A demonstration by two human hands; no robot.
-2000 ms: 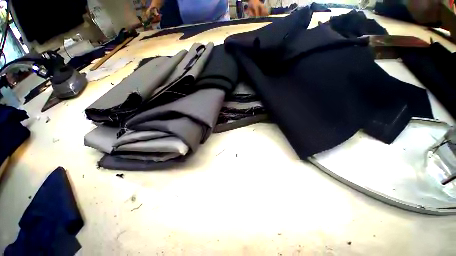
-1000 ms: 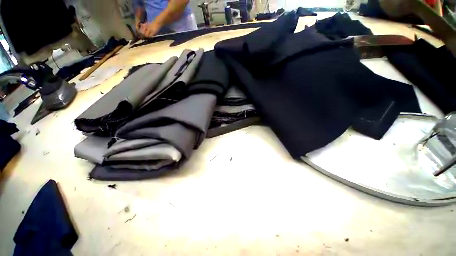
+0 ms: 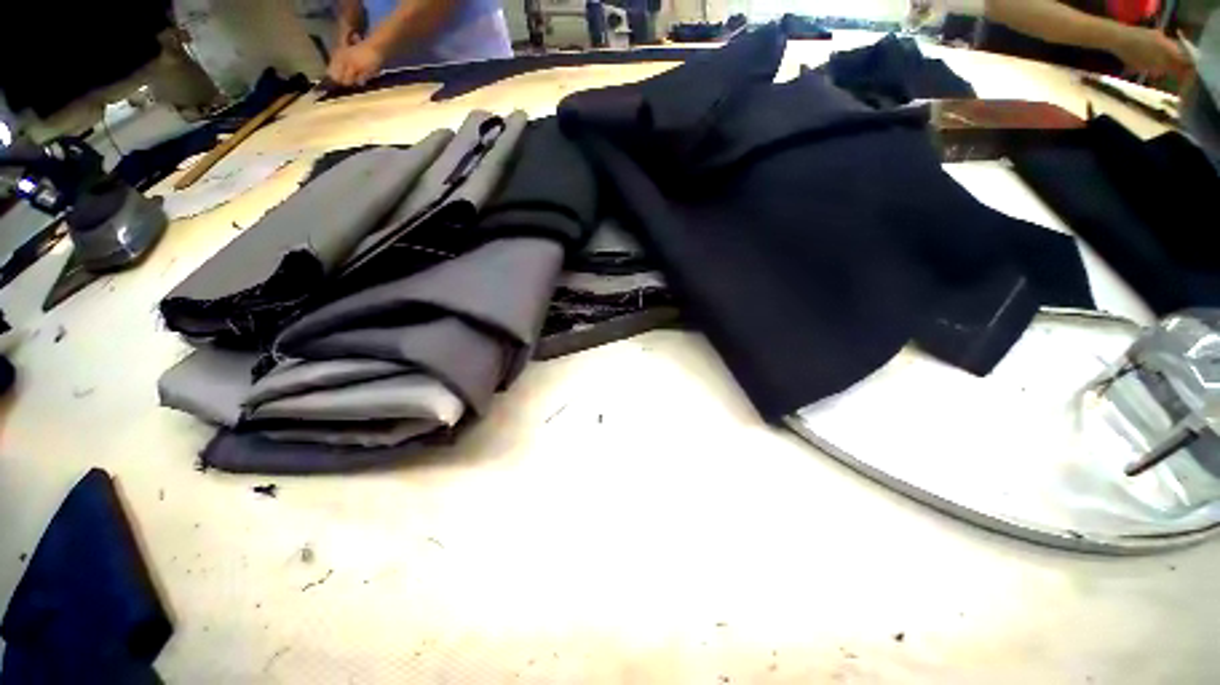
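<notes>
Neither of my hands is in the picture. Nearest in front of me on the cream table [image 3: 535, 575] lies a folded bundle of grey cut pieces [image 3: 401, 315] with black layers and frayed edges. Large black cloth panels [image 3: 830, 214] lie right of it, partly over a white board [image 3: 950, 455] with a curved metal rim. A navy cut piece [image 3: 83, 589] lies at the lower left, cut off by the picture's edge.
A steam iron [image 3: 118, 221] and a wooden ruler [image 3: 241, 138] are at the left. A clear plastic container [image 3: 1177, 402] is far right. A brownish bar [image 3: 1010, 118] lies behind the black cloth. Across the table, a person's hands [image 3: 355, 63] touch a dark strip [image 3: 535, 67]; another person's arm [image 3: 1070, 27] shows upper right.
The view has shifted right, so the table's things sit further left. The far person's hands are now together at the dark strip's left end. Another person's arm has come into view at upper right.
</notes>
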